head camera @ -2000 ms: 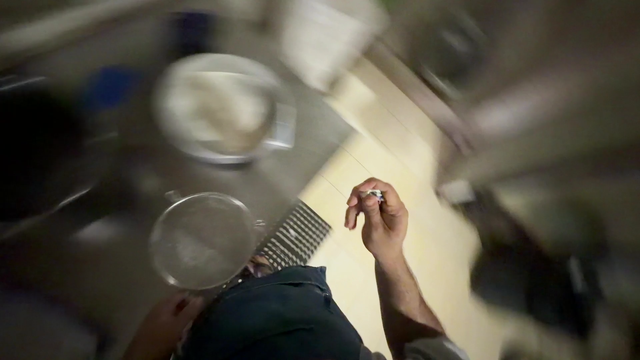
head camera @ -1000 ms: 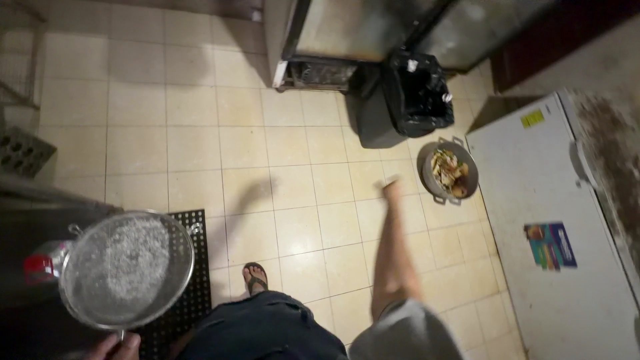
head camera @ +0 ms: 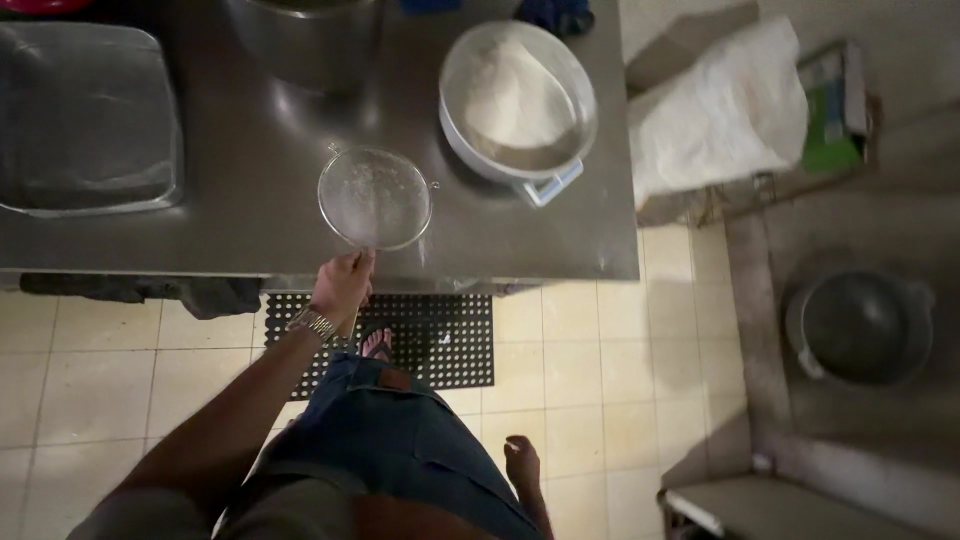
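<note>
My left hand [head camera: 343,289], with a metal watch at the wrist, grips the handle of a round wire-mesh sieve [head camera: 375,199] at the front edge of the steel table. Some white residue shows on the mesh. Behind and right of the sieve stands a white plastic tub [head camera: 459,135] with white powder [head camera: 517,97] in it. My right hand [head camera: 522,457] hangs low beside my body over the tiled floor, its fingers curled. Whether it holds anything is too small and blurred to tell.
A clear rectangular container [head camera: 90,120] and a large metal pot [head camera: 307,45] stand on the steel table [head camera: 240,240]. Right of it are a white sack [head camera: 720,112] and a dark round pot [head camera: 862,326]. A black perforated mat [head camera: 450,345] lies on the floor.
The view has swung from the floor, bin and white chest freezer back to the table. The sieve showed a pile of white bits one second ago; now only slight residue shows.
</note>
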